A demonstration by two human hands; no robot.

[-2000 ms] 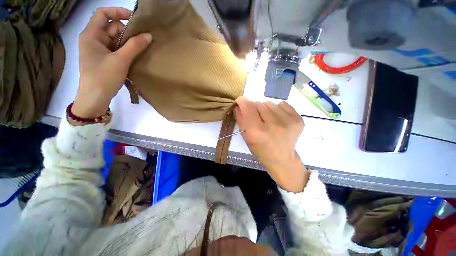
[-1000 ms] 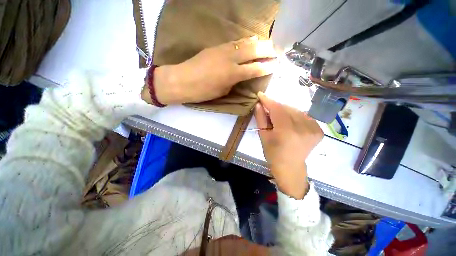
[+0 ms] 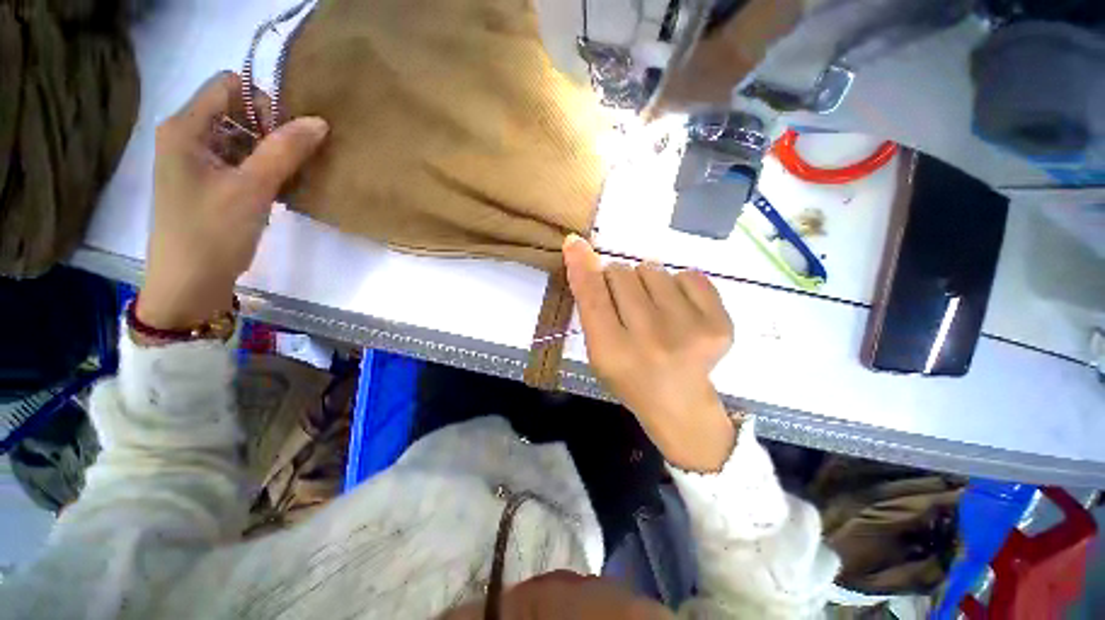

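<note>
A brown ribbed garment piece lies on the white table, its right edge by the lit needle area of the sewing machine. My left hand pinches its left edge and the metal-toothed zipper, which loops up at the top left. My right hand pinches the gathered lower right corner between thumb and finger. A narrow brown zipper tape hangs from that corner over the table's front edge. A thin shiny pointed tool sticks out leftward from my right hand.
Right of the needle lie red scissors handles, blue and lime-green snips and a black phone. Brown bundled pieces are at the far left. Below the table are a blue bin, brown cloth and a red plastic object.
My left hand has moved from the middle of the cloth near the needle back to its left edge, where it holds the zipper. My right hand keeps its pinch. The camera view has shifted.
</note>
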